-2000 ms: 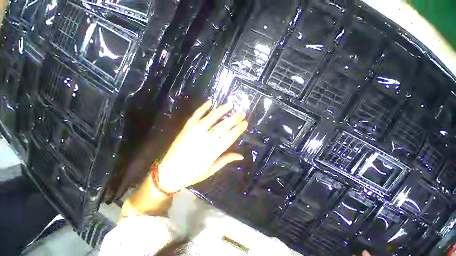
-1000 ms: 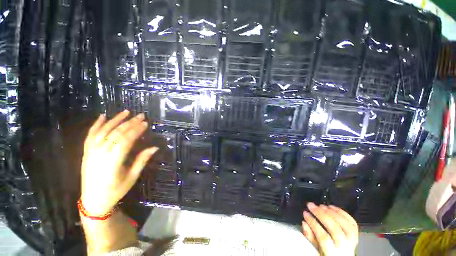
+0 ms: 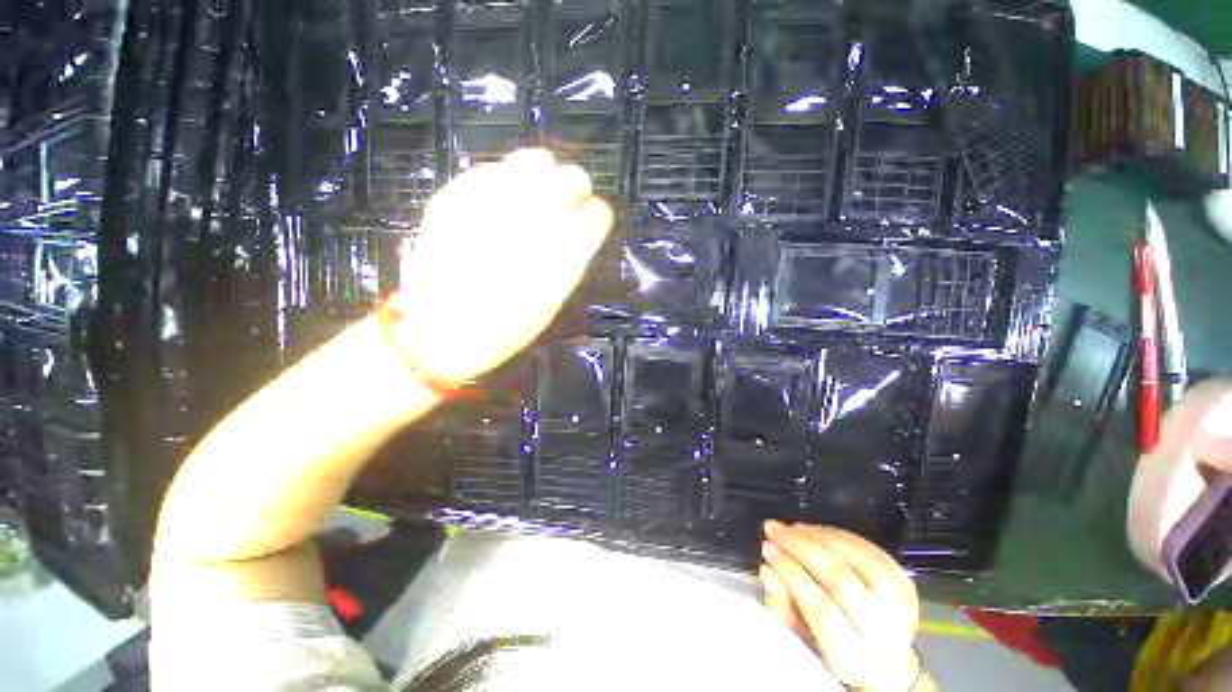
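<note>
A large glossy black blister tray [image 3: 784, 392] with rows of pockets lies in front of me. My left hand [image 3: 507, 264], with a red string at the wrist, is above its left-middle part with the fingers curled down. The hand is overexposed, and whether it holds anything is hidden. My right hand [image 3: 844, 595] is at the tray's front edge, fingers close together and fingertips at the rim. Its thumb and any grip are hidden. A thick layered stack of black trays [image 3: 176, 311] stands on the left.
Right of the tray on the green bench [image 3: 1101, 257] lie a red pen [image 3: 1147, 352] and a silver-white stick [image 3: 1167, 298]. A pink rounded holder [image 3: 1162, 500] with a dark screen is at the far right. A brown box with pale stripes [image 3: 1135, 111] is at the upper right.
My left hand has moved up and right across the tray, and its spread fingers have curled. My right hand, out of clear view at first, stays at the front edge. The view has swung round.
</note>
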